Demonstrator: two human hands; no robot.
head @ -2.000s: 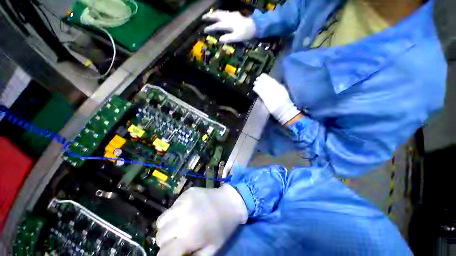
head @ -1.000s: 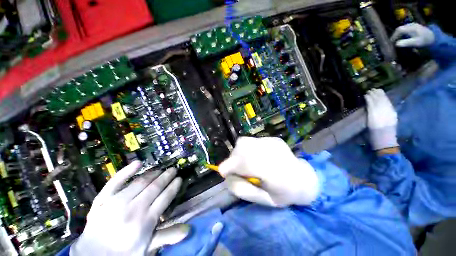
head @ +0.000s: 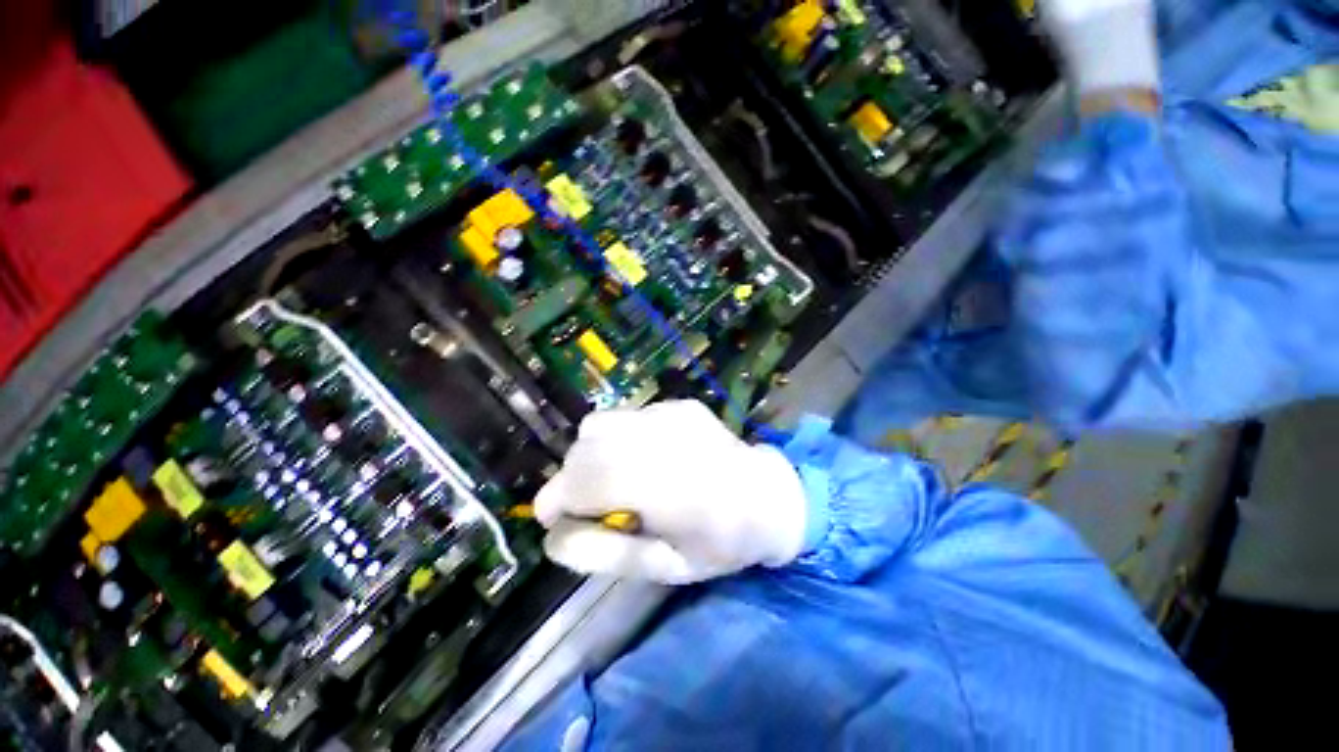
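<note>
My right hand (head: 668, 497), in a white glove, is closed around a slim yellow stick (head: 623, 520). Its tip shows left of the fist, near the right end of the white tube (head: 389, 416) on the nearer circuit board (head: 294, 507). I cannot tell if the tip touches anything. A second circuit board (head: 632, 250) lies beyond the hand, in a black carrier. Both boards have yellow block parts, and green panels (head: 455, 147) run along their far edges. My left hand is not in view.
A blue coiled cord (head: 455, 140) crosses the second board. Another board (head: 881, 88) lies farther up the line. A metal rail (head: 866, 331) runs along the near side. A neighbouring person's gloved hand (head: 1109, 44) and blue sleeve are at the upper right. A red mat (head: 81, 191) is upper left.
My left hand has left the picture from over the nearer board. The view has turned and shifted. My right hand still holds the yellow stick. The neighbour's hand is now off the board.
</note>
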